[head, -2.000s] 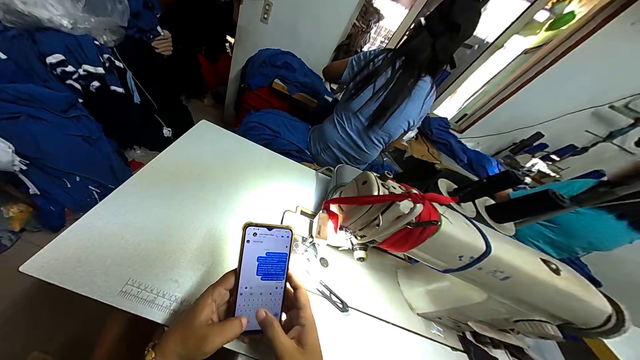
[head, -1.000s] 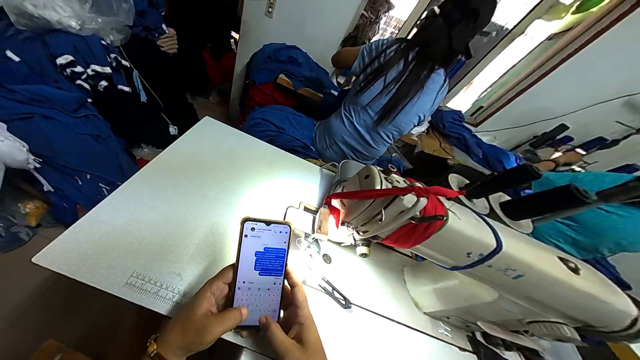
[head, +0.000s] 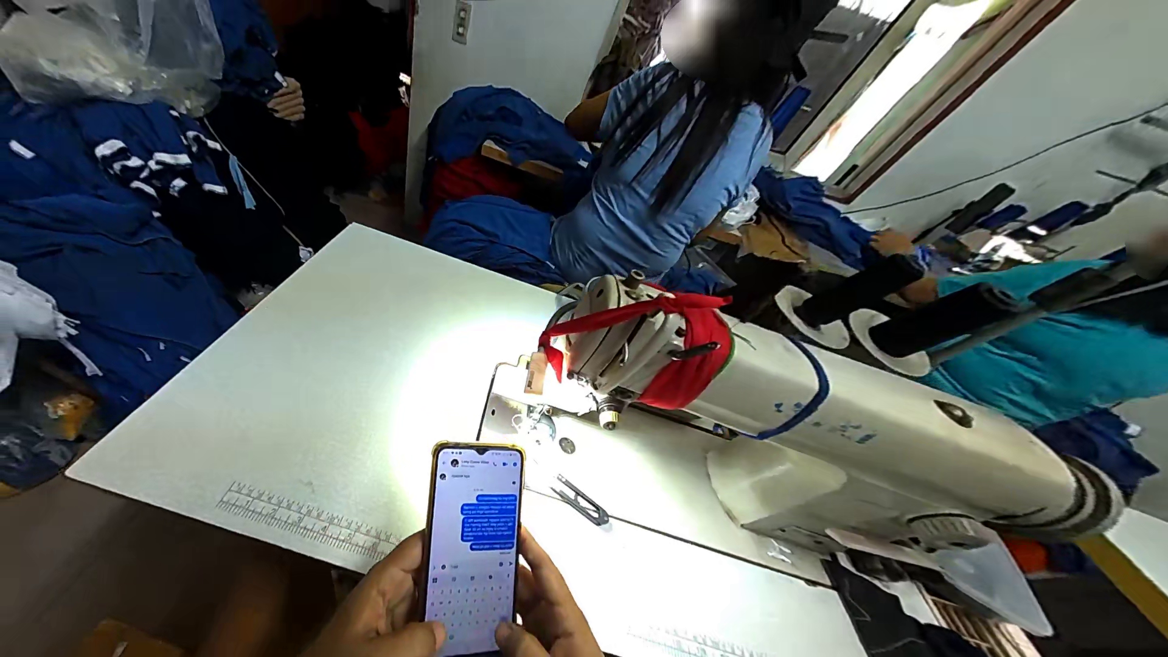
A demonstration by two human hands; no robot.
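Observation:
Both my hands hold a smartphone in a yellow-edged case above the front edge of a white sewing table. My left hand grips its left side and my right hand its right side, with both thumbs over the on-screen keyboard. The lit screen shows a message chat. Just right of the phone, thread snips lie on the table. Behind them stands an industrial sewing machine, its head wrapped with a red cloth strip. A lamp lights the needle area.
A person in a blue shirt sits beyond the table; another in teal is at the right. Piles of blue garments lie at the left. Black thread cones stand behind the machine. A ruler scale marks the table's front edge.
The person in the blue shirt has turned the head. Both my hands still hold the phone, and the chat remains on its screen.

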